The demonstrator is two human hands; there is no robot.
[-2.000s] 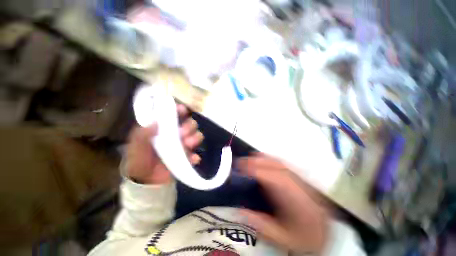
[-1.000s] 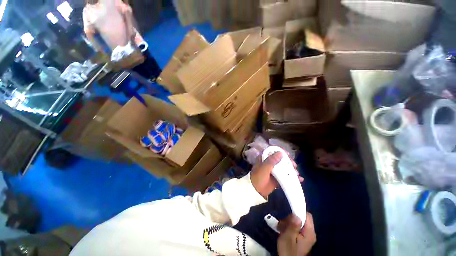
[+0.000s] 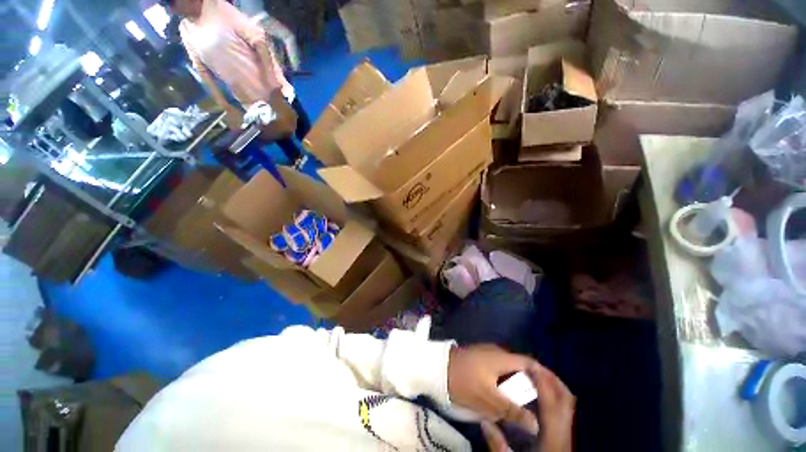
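My left hand (image 3: 482,378) and my right hand (image 3: 555,408) are close together over the lap at the bottom, right of centre. Between them they hold a white plastic housing. Only a small white part of the housing (image 3: 518,388) shows between the fingers; the rest is hidden by the hands. The lower part of the right hand is near the picture's bottom edge.
The bench (image 3: 661,221) runs down the right side, with a tape roll (image 3: 682,231), a blue tool (image 3: 756,380), white rings and plastic bags. Open cartons (image 3: 424,168) stand ahead, one holding blue bundles (image 3: 305,237). A person (image 3: 231,53) stands at the back left.
The housing has been turned and drawn in, so its long curved side no longer shows. My hands have come closer together and lower. The view has shifted slightly, and the person at the back shows more fully.
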